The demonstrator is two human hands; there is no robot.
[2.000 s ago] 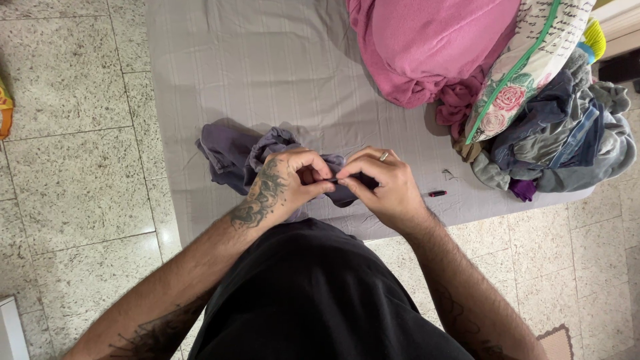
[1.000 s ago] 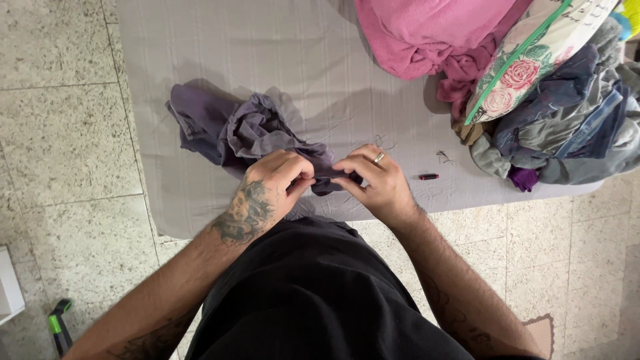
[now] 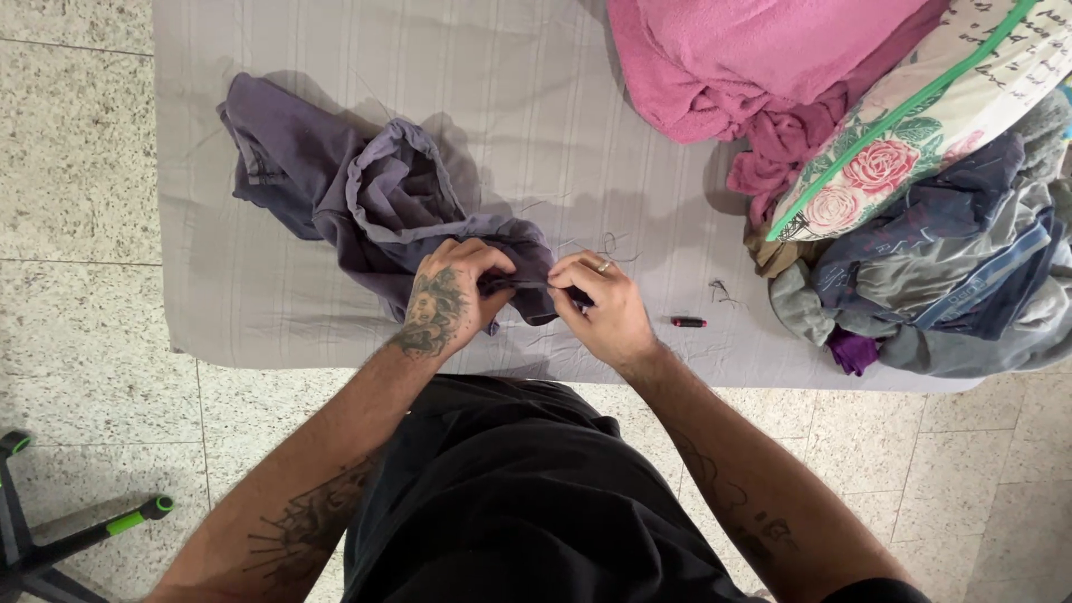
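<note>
A faded purple garment (image 3: 335, 184) lies bunched on the grey striped sheet of a bed (image 3: 519, 109), its gathered edge running toward me. My left hand (image 3: 456, 297) pinches a fold of that cloth between thumb and fingers. Close to its right, my right hand (image 3: 603, 306), with a ring on one finger, pinches the same edge, and a short stretch of fabric spans the two. Whether a needle is between the fingertips cannot be told. A small spool of dark thread (image 3: 688, 322) lies right of my right hand, near loose thread snips (image 3: 724, 293).
At the right lie a pink fleece blanket (image 3: 754, 67), a floral pillow with green piping (image 3: 879, 159) and a heap of grey and blue clothes (image 3: 938, 268). A wheeled chair base (image 3: 84, 536) stands on the tiled floor at lower left.
The view has shifted, bringing the chair base in at lower left. Both hands stay at the garment's edge, and the garment looks more spread out than two seconds ago.
</note>
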